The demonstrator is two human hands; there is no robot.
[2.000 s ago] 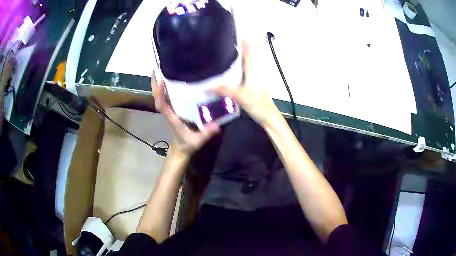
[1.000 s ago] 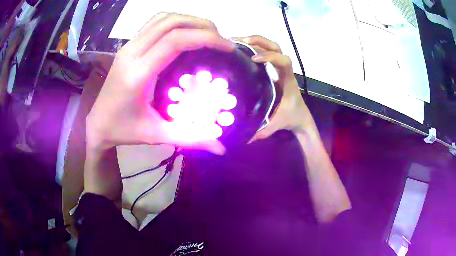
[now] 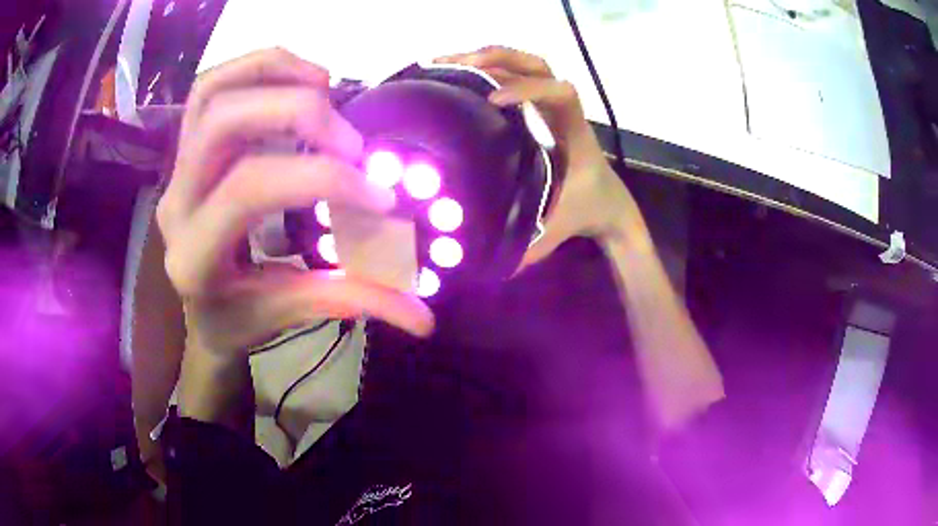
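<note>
A black-domed camera with a white rim (image 3: 478, 154) is raised off the table, its ring of pink-glowing LEDs facing me. My right hand (image 3: 576, 170) grips its right side, fingers over the top edge and thumb below. My left hand (image 3: 257, 195) is in front of the camera's left side, thumb and fingers apart around the LED ring. A pale, straight-edged patch (image 3: 381, 247) covers the ring's middle between thumb and fingers; I cannot tell what it is or whether the hand holds it. The left part of the dome is hidden.
The table (image 3: 658, 57) carries white paper, and a black cable (image 3: 591, 67) crosses its front edge. A printed sheet (image 3: 807, 77) lies at the right. An open cardboard box (image 3: 154, 360) with a thin black lead (image 3: 303, 385) is below left. Pink glare blurs both lower corners.
The camera was turned and lowered until its lit ring faced me. In the last second my left fingers slid down and left off its top, and the pale patch appeared. My right hand keeps its grip.
</note>
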